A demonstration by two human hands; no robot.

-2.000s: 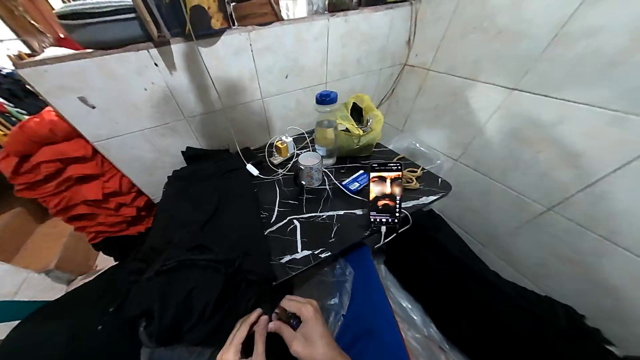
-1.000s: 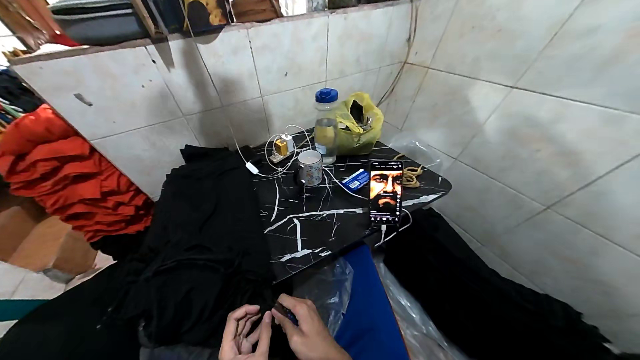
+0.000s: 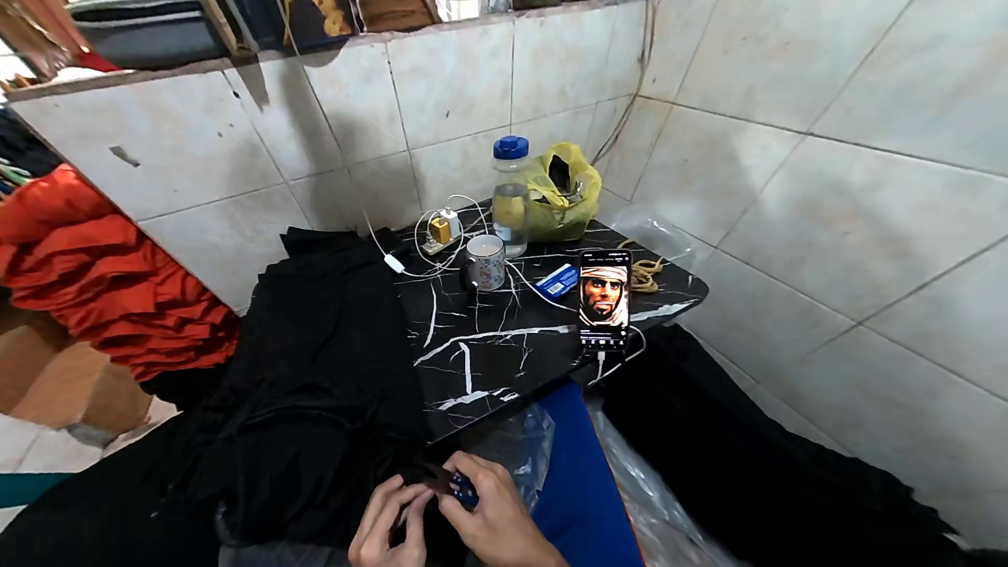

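Observation:
Low in the view, my right hand (image 3: 492,504) is closed around a small dark blue tool (image 3: 463,490), whose kind is hard to tell; its narrow end points left. My left hand (image 3: 394,520) is just beside it, fingertips pinched on what looks like the edge of black fabric. That fabric (image 3: 307,346) drapes over the left part of a black marble-patterned table (image 3: 496,354) and down over the lap. The exact contact between the tool and the cloth is hidden by the fingers.
On the table stand a patterned mug (image 3: 486,264), a water bottle (image 3: 511,197), a yellow plastic bag (image 3: 563,197), a phone (image 3: 605,303) on a cable, a blue packet (image 3: 557,282) and a charger (image 3: 441,230). Red fabric (image 3: 102,276) is piled left; black cloth (image 3: 748,449) lies right.
The fingers of both hands have shifted slightly on the fabric, and the blue tool shows more plainly in my right hand. The picture on the phone has changed.

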